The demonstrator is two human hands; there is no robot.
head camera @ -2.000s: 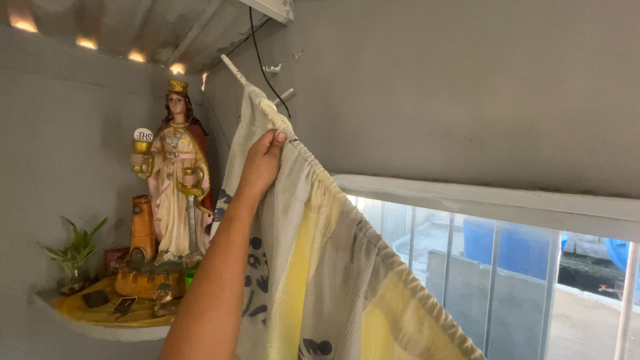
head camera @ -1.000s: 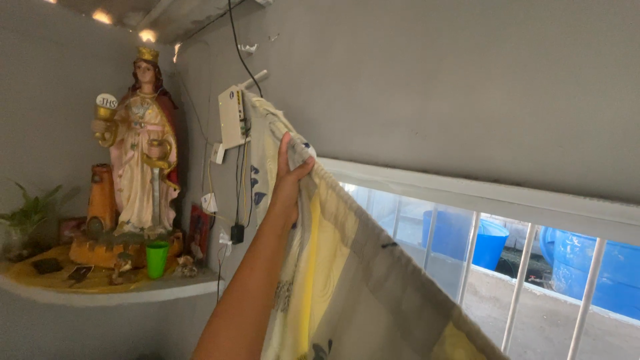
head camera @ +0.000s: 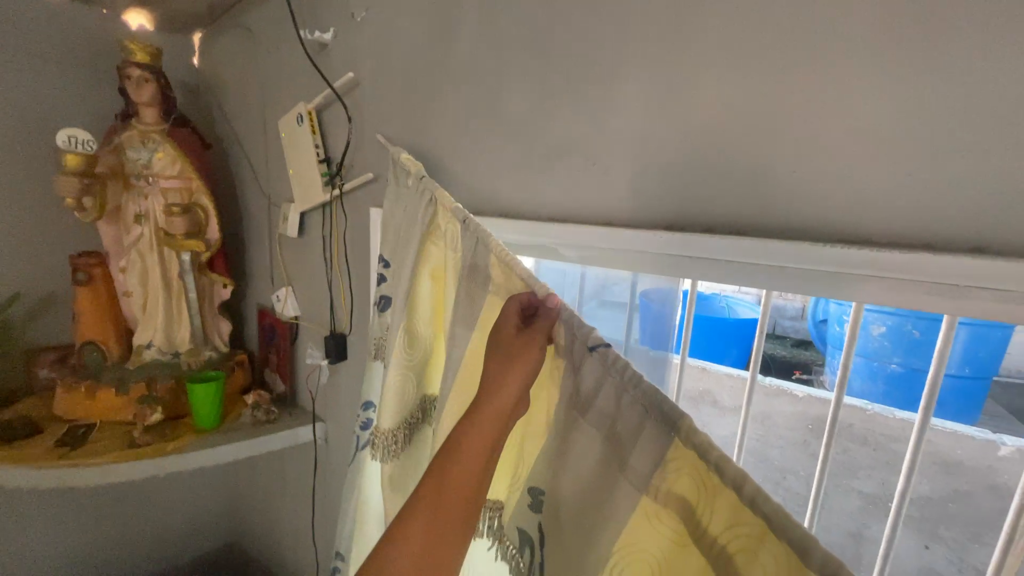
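Note:
My left hand [head camera: 524, 340] is raised at the middle of the view, pinching the gathered top edge of a grey and yellow curtain [head camera: 608, 424] between thumb and fingers. The curtain hangs on a thin rod whose pale tip [head camera: 384, 142] sticks out at the upper left. The rod and curtain top slant down to the lower right, across a window with white bars [head camera: 836, 416]. Blue flower prints and fringed trim show on the cloth. The rod's lower end is out of view. My right hand is not in view.
Left of the curtain, a white router [head camera: 300, 160] with cables [head camera: 330, 264] hangs on the wall. A crowned statue [head camera: 152, 232] and a green cup [head camera: 206, 400] stand on a corner shelf [head camera: 160, 460]. Blue containers [head camera: 920, 352] are outside, beyond the bars.
My left hand now grips farther down the slanting top edge, away from the rod's upper tip. The curtain's upper end, earlier overlapping the router, now lies right of it. The view has shifted right.

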